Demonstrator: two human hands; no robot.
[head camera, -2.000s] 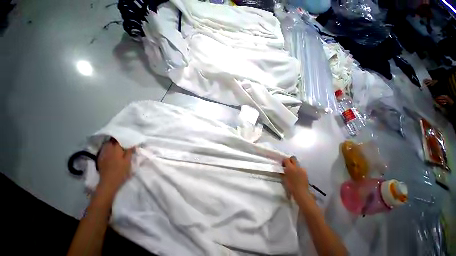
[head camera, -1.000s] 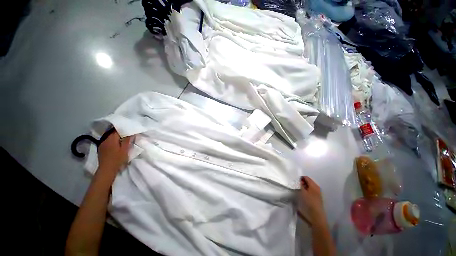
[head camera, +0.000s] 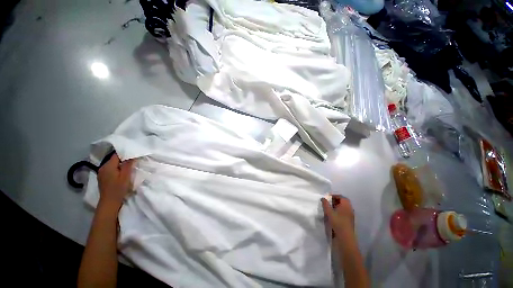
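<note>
A white shirt (head camera: 225, 208) lies spread on the glossy table with its collar to the left. A black hanger hook (head camera: 80, 173) sticks out at the collar. My left hand (head camera: 115, 179) grips the shirt at the collar, beside the hook; its fingertips are partly hidden in the cloth. My right hand (head camera: 339, 214) pinches the front edge of the shirt near the hem, at the right end. The cloth runs in a long fold between my hands. Buttons cannot be made out.
A stack of white shirts (head camera: 270, 56) with bunched black hooks (head camera: 157, 17) lies behind. Clear poly bags (head camera: 363, 79) lie beside it. At right are a small clear bottle (head camera: 403, 135), a plump bag of orange-brown food (head camera: 407, 187) and a pink bottle (head camera: 419, 229).
The row of buttons seen one second ago no longer shows; the front edge is folded over it. My right hand stays at the hem and my left at the collar. The view has shifted slightly.
</note>
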